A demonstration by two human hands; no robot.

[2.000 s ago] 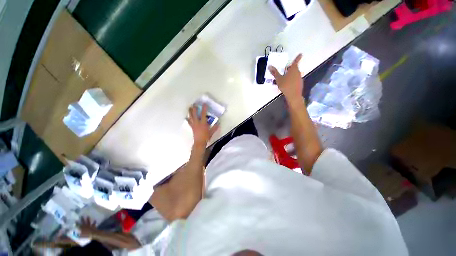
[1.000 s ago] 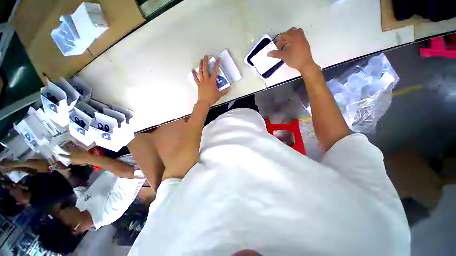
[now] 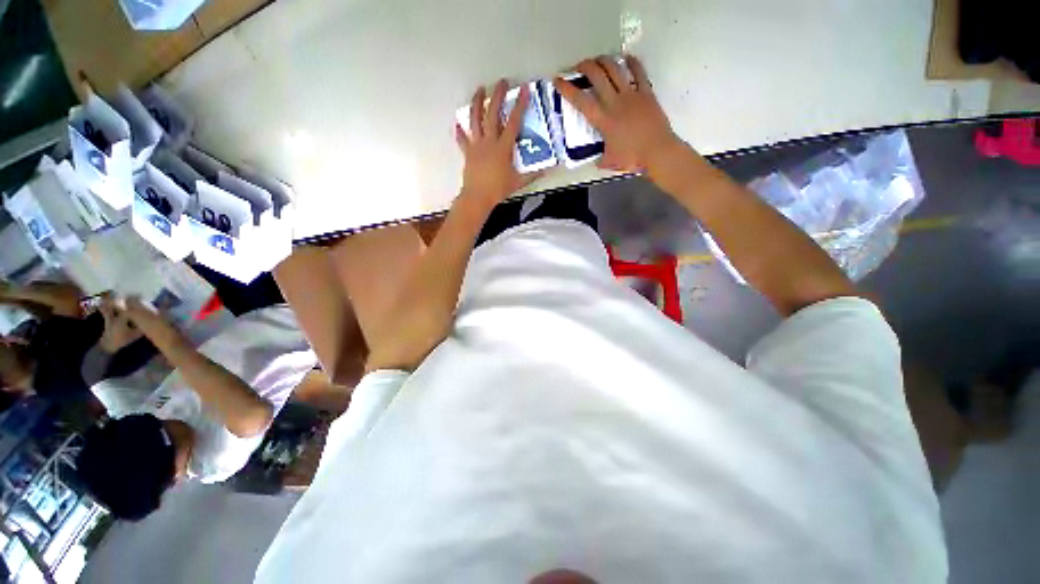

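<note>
My left hand [image 3: 493, 143] holds a white-and-blue printed box [image 3: 535, 139] flat on the bench. My right hand [image 3: 625, 120] lies over a tray with black units [image 3: 578, 134], fingers spread across its far side and thumb on its near part. The tray and the box lie side by side, about touching, near the bench's front edge. Most of the tray and the box's left part are hidden under my hands.
White boxes [image 3: 230, 234] with black loops stand open on the bench at the left. A co-worker in a white shirt [image 3: 234, 382] sits there. A plastic bag of trays [image 3: 844, 205] hangs below the bench edge at the right. Dark units [image 3: 1000, 32] lie on cardboard at the top right.
My right hand has brought the tray left and nearer, up against the printed box, and now lies over it. The view has shifted right. The co-worker's arms have moved.
</note>
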